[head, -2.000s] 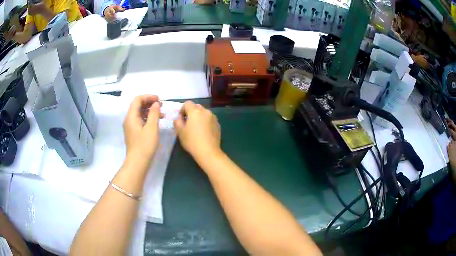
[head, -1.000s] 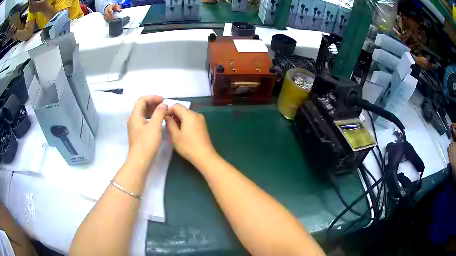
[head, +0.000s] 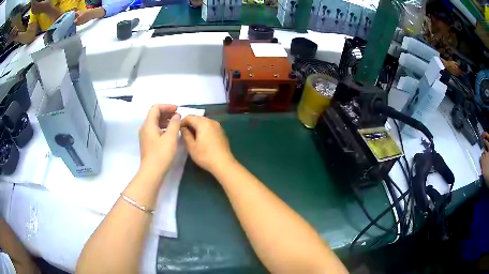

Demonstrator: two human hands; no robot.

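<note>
My left hand [head: 161, 136] and my right hand [head: 205, 140] are close together, fingertips nearly touching, above the edge of the white sheet [head: 168, 200]. The fingers are bent inward. Whatever may be between the fingertips is hidden or too small to tell. Two retail boxes [head: 72, 131] stand upright with open flaps to the left of my left hand, a fan picture on the front one.
A reddish-brown box [head: 260, 75], a yellow container [head: 315, 101] and a black soldering station [head: 351, 139] stand ahead and right, with black cables [head: 383, 214]. Dark round fan parts [head: 19, 128] lie far left. More cartons [head: 421, 83] stand right. People sit across the bench.
Compared with two seconds ago, my right hand has moved left, closer to my left hand. Across the bench at top left, another person's arm has reached further left.
</note>
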